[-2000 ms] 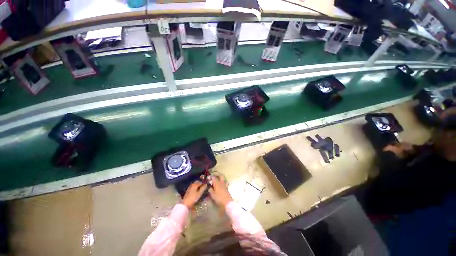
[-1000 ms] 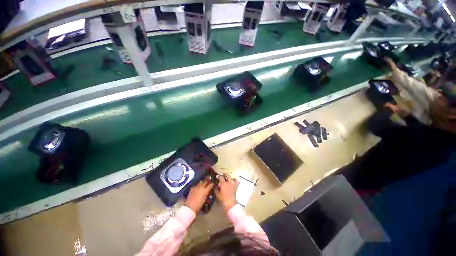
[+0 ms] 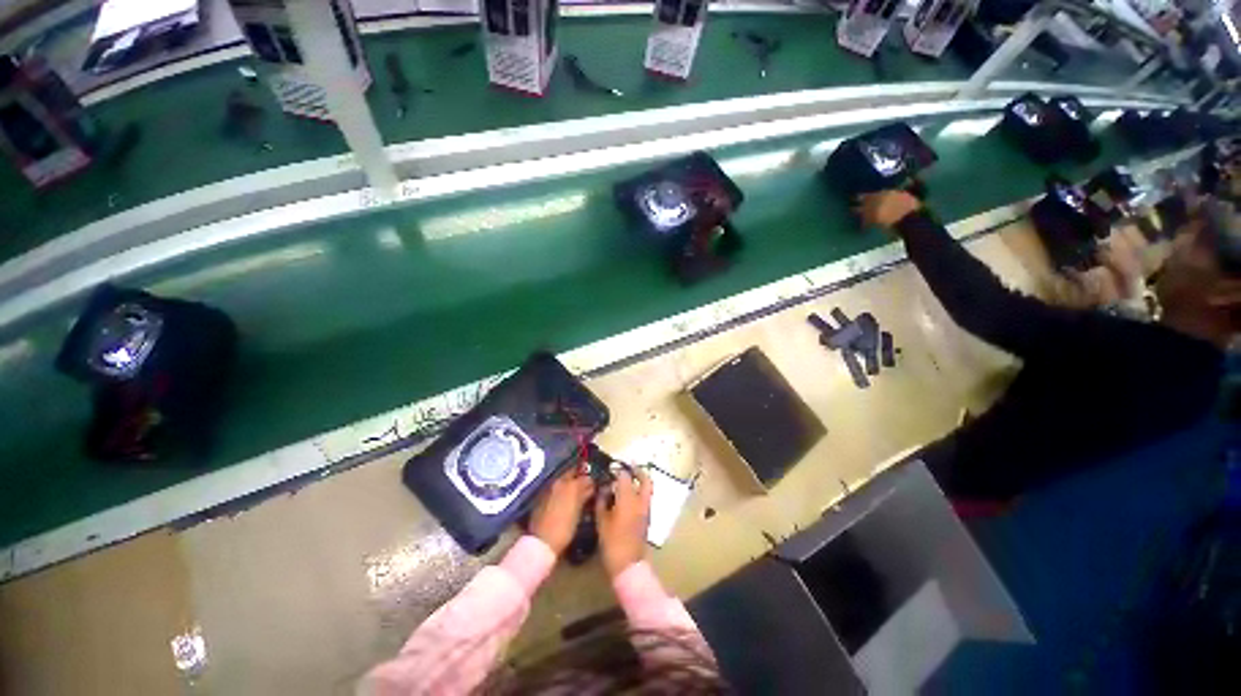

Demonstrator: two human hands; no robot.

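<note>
The speaker front housing (image 3: 433,479) lies tilted on the bench edge, its silver-rimmed driver (image 3: 494,465) facing up. Thin red lead wires (image 3: 583,442) run from it to the dark rear housing (image 3: 583,541), which is mostly hidden under my hands. My left hand (image 3: 561,511) rests on the rear housing's left side, fingers bent onto it. My right hand (image 3: 625,517) is at its right side, fingertips close to the left ones. Whether a small piece is between the fingertips is too blurred to tell. A white sheet (image 3: 667,506) lies just right of my right hand.
A shallow tray (image 3: 757,419) and loose black strips (image 3: 855,345) lie to the right. A large open carton (image 3: 891,585) stands at the bench's near edge. The green conveyor (image 3: 476,294) carries speakers behind. A person in dark clothing (image 3: 1089,388) reaches onto the conveyor from the right.
My hands stay at the rear housing, with small finger shifts. The front housing has turned from its earlier, straighter position. The neighbouring person's arm now reaches to a speaker on the conveyor.
</note>
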